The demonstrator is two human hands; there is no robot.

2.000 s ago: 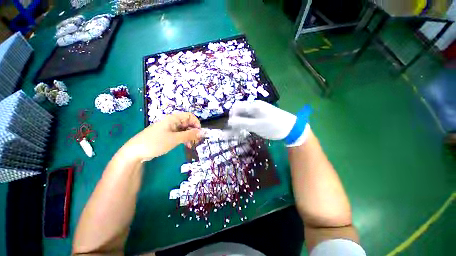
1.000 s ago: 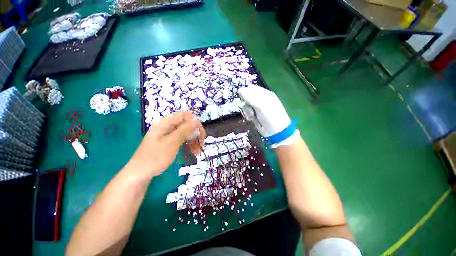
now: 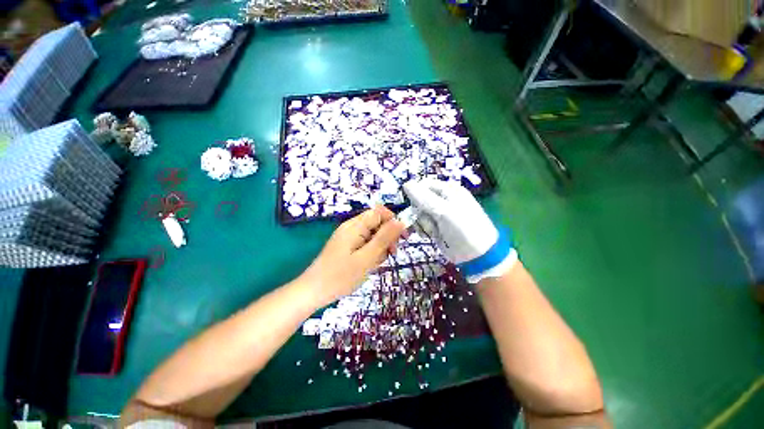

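White wired board strips point(image 3: 389, 306) lie piled nearest my body, their dark red wires and tiny white connectors trailing toward the bench edge. My bare left hand point(image 3: 356, 251) is above the far end of the pile, its fingertips pinching a small white board piece point(image 3: 408, 218). My gloved right hand point(image 3: 456, 224), with a blue wristband, touches the same piece from the right, fingers bent. The black parts tray point(image 3: 283, 180) just beyond holds many small white wired boards point(image 3: 369, 142). Part of the held piece is hidden by my fingers.
At left are bundled wired parts point(image 3: 229, 159), loose red wires point(image 3: 172, 203) beside a white piece point(image 3: 173, 230), a smartphone point(image 3: 111, 317) and ridged grey-white stacks point(image 3: 54, 197). A second black tray point(image 3: 172, 82) holds white bundles. A metal table point(image 3: 653, 38) stands at upper right.
The view has shifted, so the bench items sit further right. My hands have come together; a second ago they were apart, with the right gloved hand over the tray's near edge.
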